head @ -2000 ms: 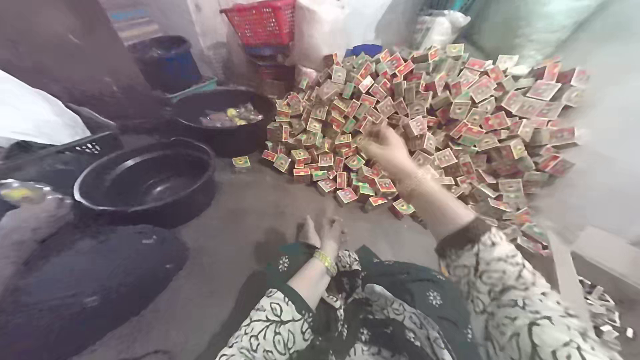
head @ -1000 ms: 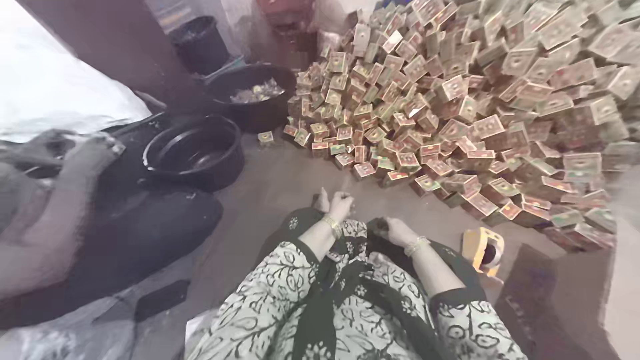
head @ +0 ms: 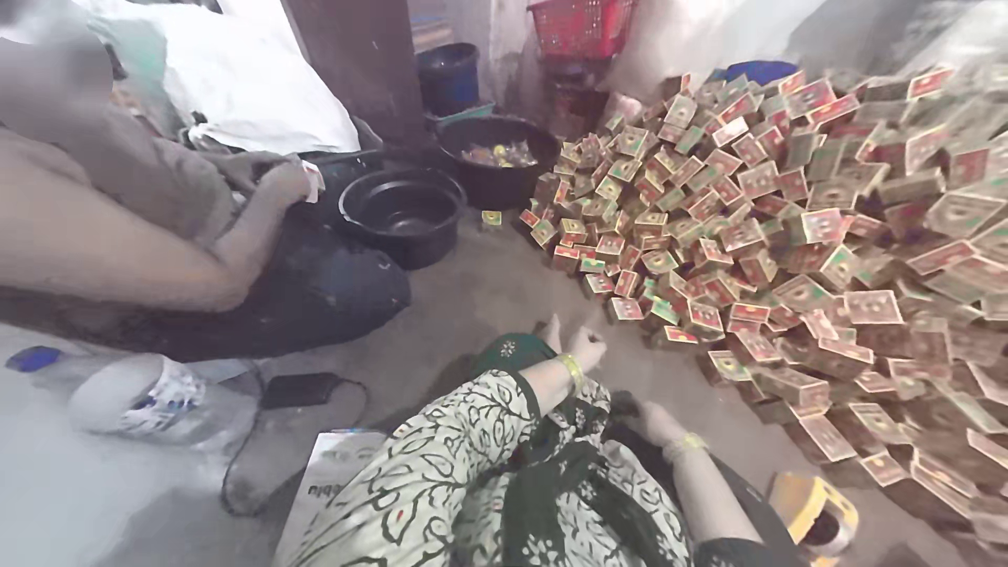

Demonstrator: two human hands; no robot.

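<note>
My left hand (head: 584, 346), with a yellow bangle at the wrist, is above my lap near my foot, its fingers curled; whether it holds something small is not clear. My right hand (head: 650, 421) is lower and to the right, beside my knee, partly blurred, and its fingertips are lost against dark cloth. A large heap of small printed boxes (head: 756, 236), red, green and tan, fills the right side of the floor in front of me. One single box (head: 491, 217) lies apart at the heap's left.
A black tub (head: 403, 213) stands ahead, with another black tub (head: 449, 138) holding small items behind it. A person (head: 197, 228) sits at left with a small pale item in hand. A yellow tape dispenser (head: 815, 512), plastic bottle (head: 150, 402) and red basket (head: 583, 27) are around.
My right hand was over the heap two seconds ago and has come back beside my knee. My left hand stays near my lap. The view has swung left since one second ago.
</note>
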